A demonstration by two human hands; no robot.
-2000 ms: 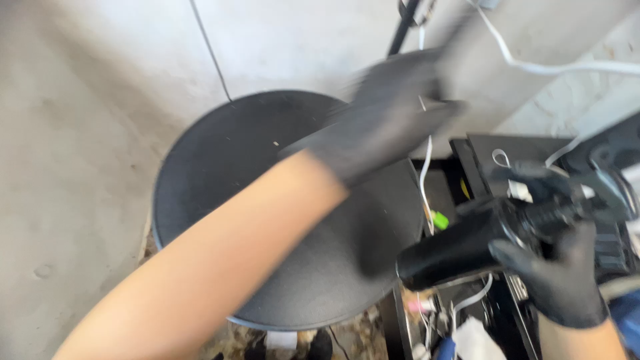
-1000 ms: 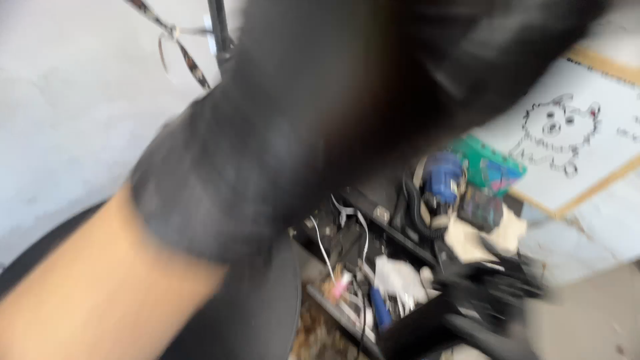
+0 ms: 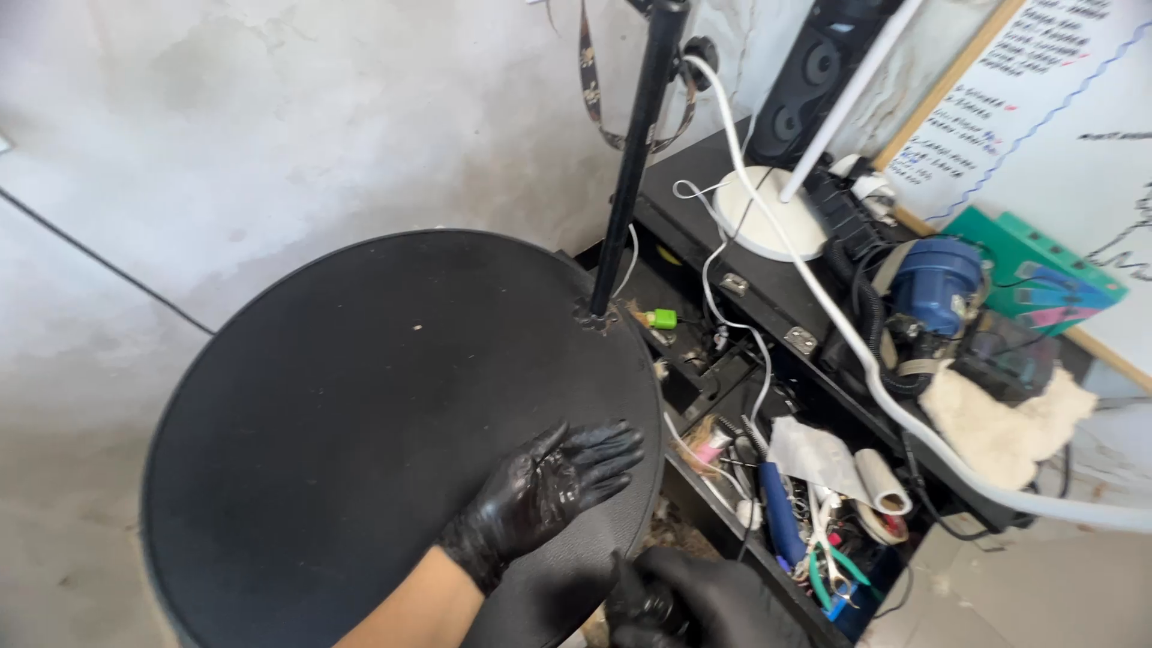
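Note:
A round black table (image 3: pixel 360 396) fills the left and middle of the view. Over its right part is my left hand (image 3: pixel 549 486) in a black glove, palm up with the fingers extended, and a wet sheen lies on the palm. At the bottom, my right hand (image 3: pixel 702 594), also black-gloved, is closed around the neck of a black bottle (image 3: pixel 549 598). The bottle is tilted, its body partly out of frame, and its nozzle end is covered by the fingers.
A black pole (image 3: pixel 634 162) rises from the table's right rim. To the right stands an open black case (image 3: pixel 756 558) with scissors, pliers and other tools. A white lamp base (image 3: pixel 772 216), a blue respirator (image 3: pixel 936 283), a cloth (image 3: pixel 999 423) and a whiteboard (image 3: pixel 1017 117) are beyond it.
My left hand, raised and blurred earlier, is low over the table with its palm up. The bottle in my right hand is nearer the table's lower edge. The view has shifted.

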